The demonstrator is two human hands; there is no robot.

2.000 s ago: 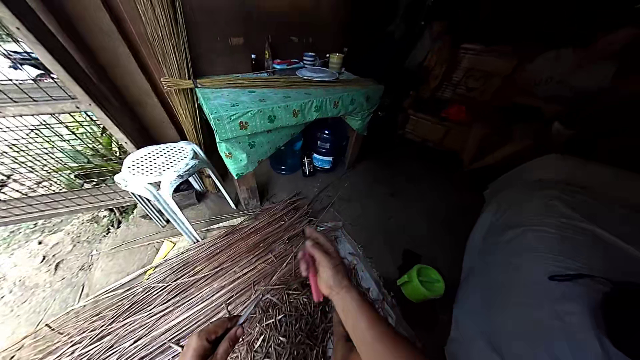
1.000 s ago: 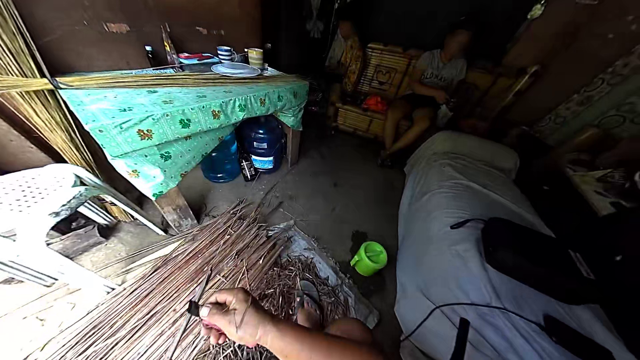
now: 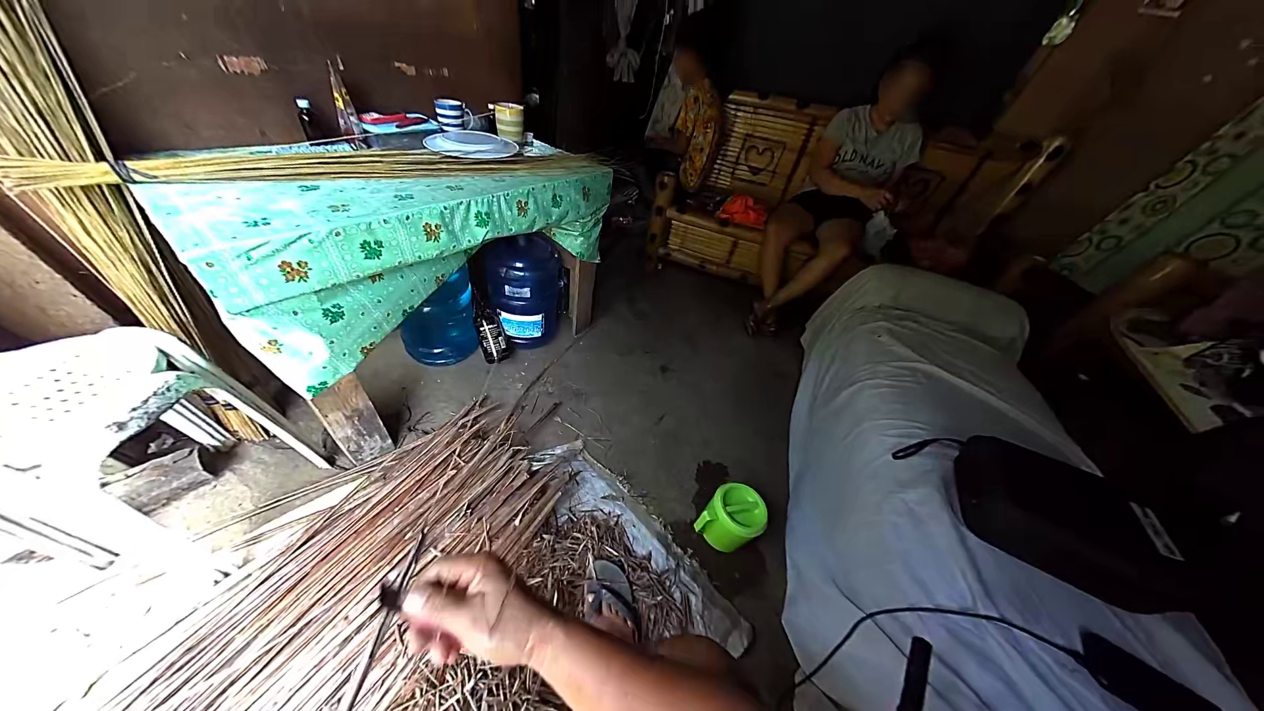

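Note:
My right hand [image 3: 479, 607] reaches in from the lower right, over a large spread of dry brown stalks [image 3: 326, 583]. Its fingers are closed on a small dark object [image 3: 392, 596], too blurred to name. A thin dark stalk [image 3: 405, 563] passes by this object at a slant; whether the fingers hold it too is unclear. Short cut stalk bits [image 3: 583, 553] lie on a pale sack sheet [image 3: 632, 513] beside the long stalks. A foot in a flip-flop [image 3: 612, 592] rests among the bits. My left hand is out of view.
A table with a green floral cloth [image 3: 395, 217] stands ahead, large blue water bottles [image 3: 521, 296] under it. A white plastic chair [image 3: 79, 395] is at left. A lidded green pail [image 3: 733, 515] stands near a cloth-covered long object [image 3: 889, 474]. People sit by a bamboo bench [image 3: 750, 168].
The view has swung right. My left hand, seen two seconds ago at the lower edge with a blade-like tool, is out of view. My right hand has moved from the cut bits to the long stalks.

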